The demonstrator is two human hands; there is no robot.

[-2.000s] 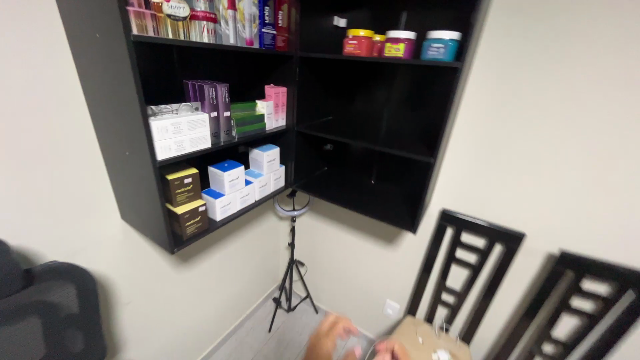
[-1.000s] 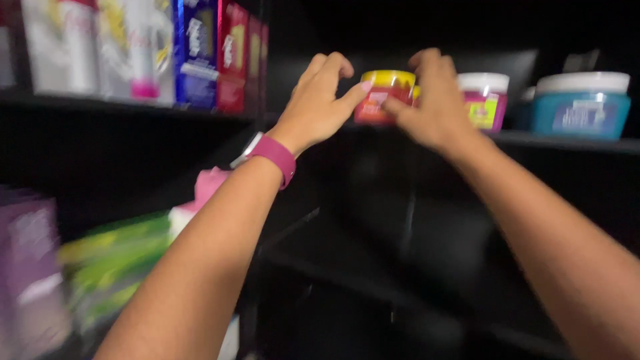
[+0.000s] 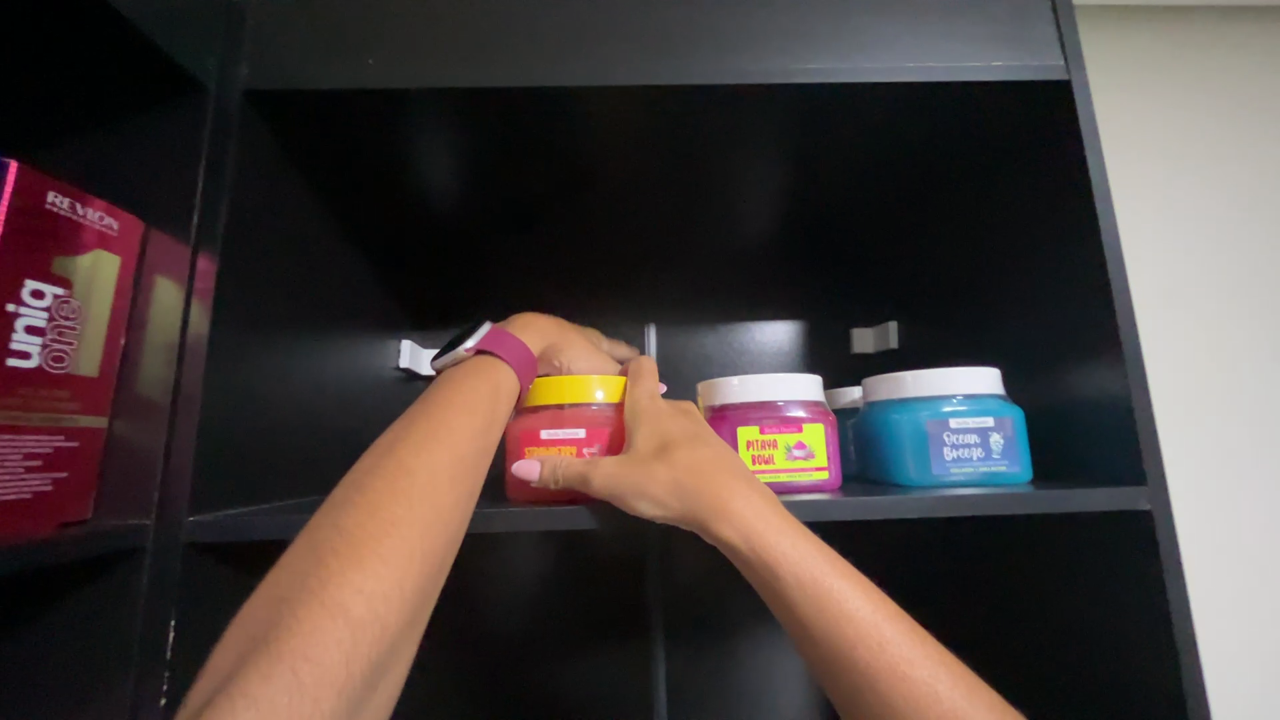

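Note:
A red plastic jar with a yellow lid [image 3: 565, 420] stands at the front edge of a black shelf [image 3: 960, 503]. My right hand [image 3: 655, 450] is on the jar's right side, thumb across its front and fingers behind. My left hand [image 3: 575, 345], with a smartwatch on a purple band [image 3: 507, 352] at the wrist, reaches over and behind the same jar; its fingers are mostly hidden, and what they touch does not show. Right of my hands stand a magenta jar with a white lid [image 3: 770, 430] and a teal jar with a white lid [image 3: 943, 425].
Another white-lidded jar [image 3: 845, 400] is partly hidden between the magenta and teal ones. Red product boxes [image 3: 70, 350] stand in the left compartment. White brackets [image 3: 874, 337] sit on the back panel. The cabinet's right side panel [image 3: 1130, 330] meets a pale wall.
The view has moved in close to the upper shelf. A second ago both hands were either side of the red jar; now the left reaches behind it and the right lies against it.

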